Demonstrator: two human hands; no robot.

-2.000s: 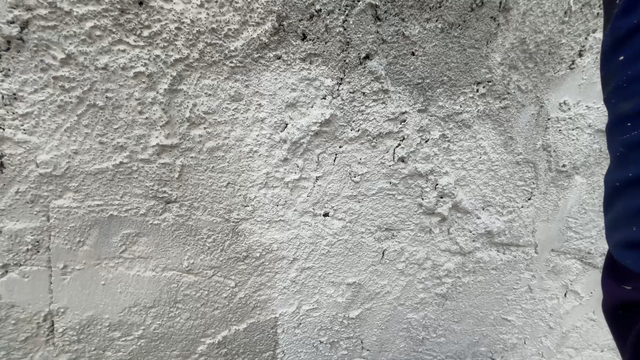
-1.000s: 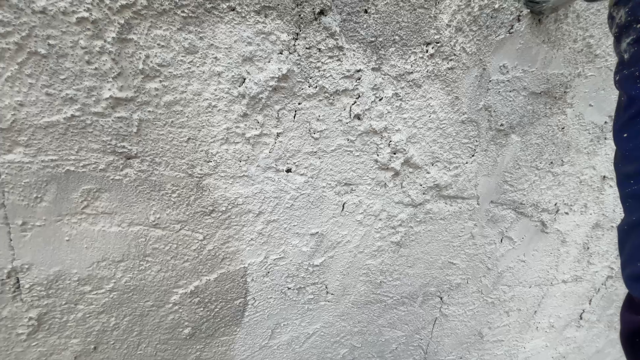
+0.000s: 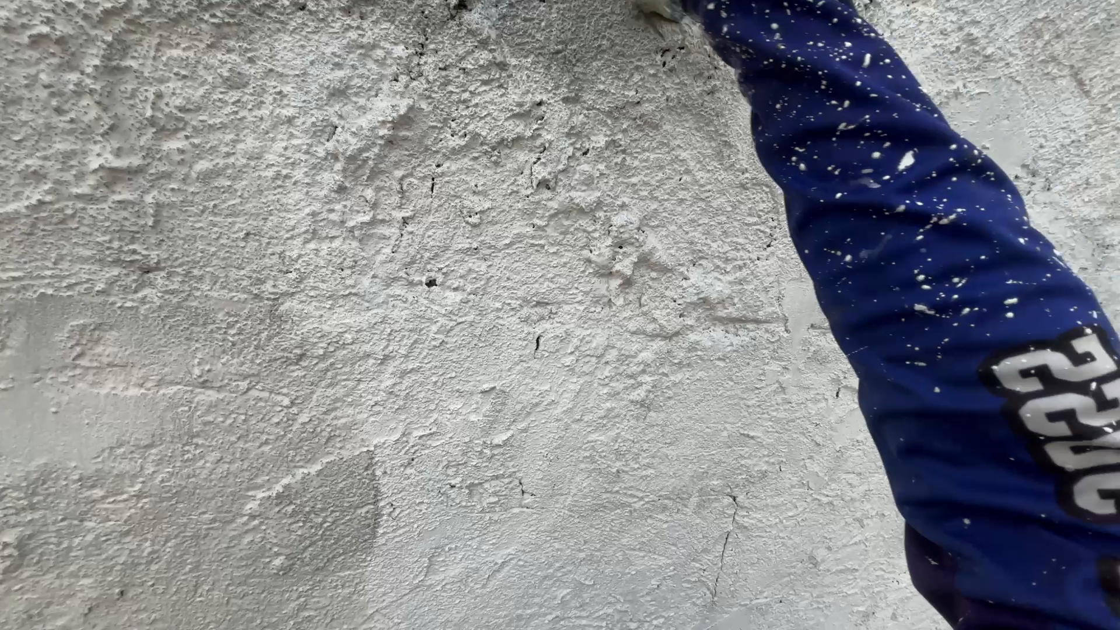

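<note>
A rough wall with a coarse whitish-grey coating fills the view, marked by small pits and thin cracks. My right arm, in a dark blue sleeve spattered with white specks, reaches up along the right side. At the top edge, only a small pale part of my right hand shows beyond the cuff, close to the wall. Its fingers lie outside the picture, so what it holds is hidden. My left hand is out of view.
Smoother patches show on the wall at the lower left and right. A crack runs down at the lower right. The wall's upper left is heavily textured. The sleeve covers part of the right side.
The blue sleeve, earlier only a strip at the right edge, has moved left and now crosses much of the right side.
</note>
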